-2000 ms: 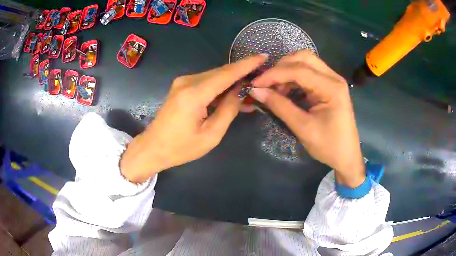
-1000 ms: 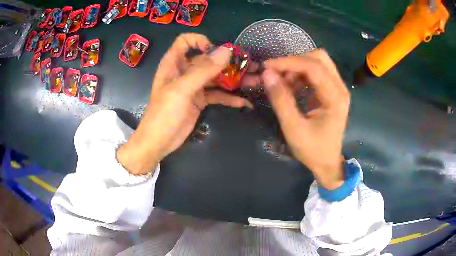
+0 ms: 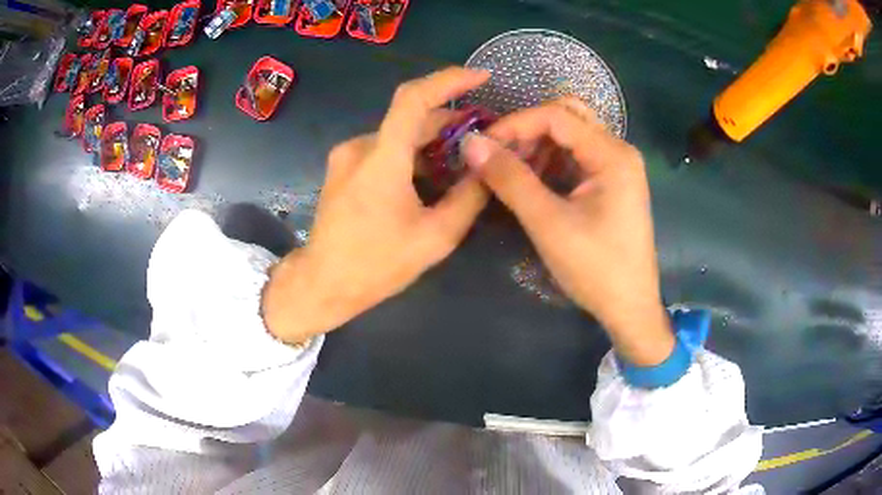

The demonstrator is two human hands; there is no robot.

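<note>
A red housing (image 3: pixel 451 145) is between my two hands, mostly hidden by the fingers and blurred. My left hand (image 3: pixel 377 203) holds it from the left side. My right hand (image 3: pixel 580 203) has its thumb and index finger pinched at the housing's right side; whether a small part is between them cannot be told. The round screw plate (image 3: pixel 551 72) lies on the mat just behind my hands, partly covered by the fingers.
An orange electric screwdriver (image 3: pixel 774 77) lies at the right, black nose toward the plate. Rows of waiting red housings (image 3: pixel 145 150) stand at the upper left, with a single one (image 3: pixel 265 88) apart. A clear plastic bag (image 3: pixel 31 68) lies at the left edge. Loose specks lie on the mat.
A second ago the red housing showed openly in my left hand with my right fingers apart from it. Now both hands are closed together around it and cover most of it.
</note>
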